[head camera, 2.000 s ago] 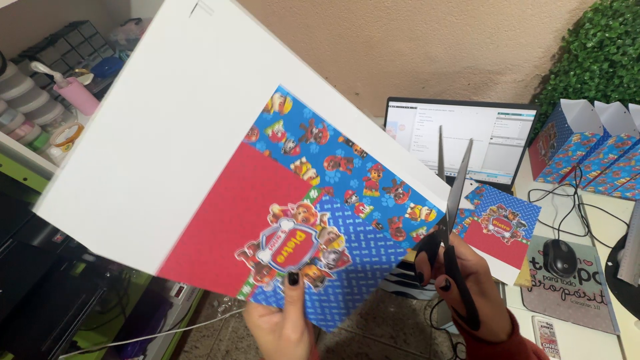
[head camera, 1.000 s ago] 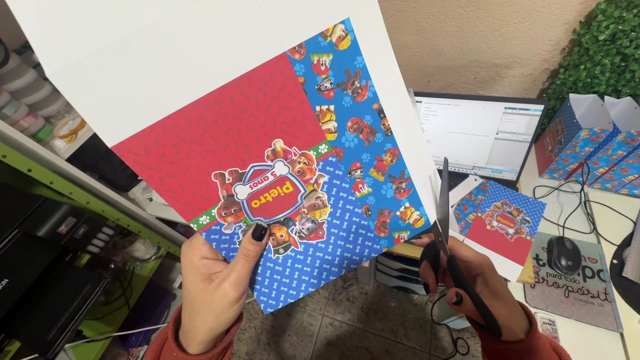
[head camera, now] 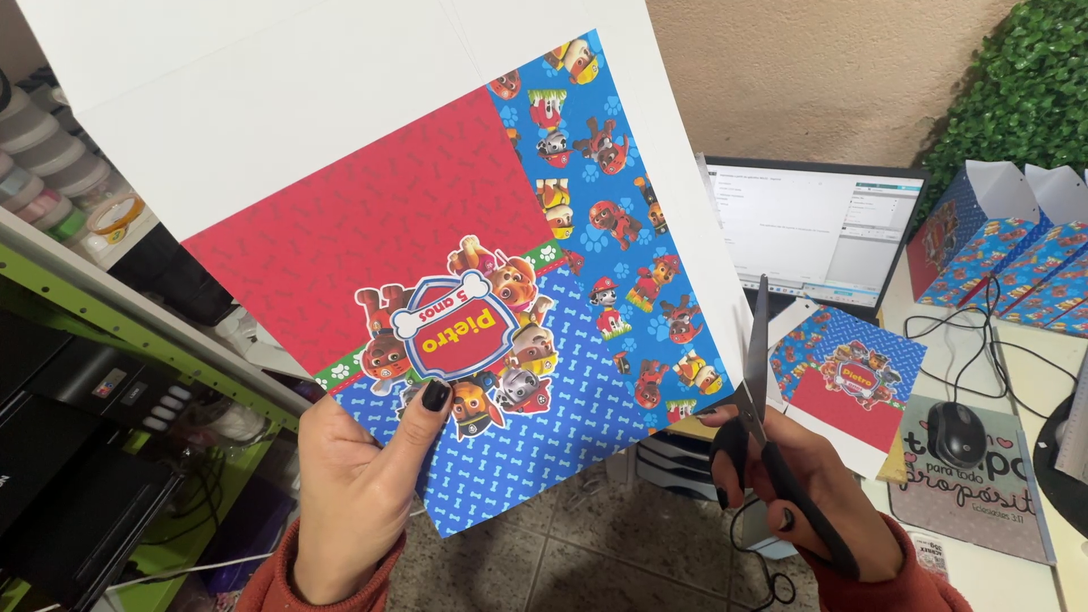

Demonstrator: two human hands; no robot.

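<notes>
My left hand (head camera: 365,484) grips the lower left part of a large printed sheet (head camera: 382,178), its thumb flat on the print. The sheet has a red panel, two blue patterned panels, a cartoon dog emblem and a wide white margin; it is held up and tilted. My right hand (head camera: 799,493) holds black-handled scissors (head camera: 755,374), fingers in the loops and blades pointing up. The blades stand at the sheet's lower right corner, along the narrow white edge. Whether paper lies between them is hard to tell.
A laptop (head camera: 816,229) stands behind the sheet. On the white desk are a similar printed piece (head camera: 850,374), a mouse (head camera: 956,433) on a mouse pad (head camera: 977,501), cables and several printed paper boxes (head camera: 960,229). A black printer (head camera: 76,399) and ribbon spools (head camera: 51,161) are at left.
The sheet has been turned in my left hand, so its right edge stands steeper than two seconds ago. The scissor blades, wide apart at first, are now closer together.
</notes>
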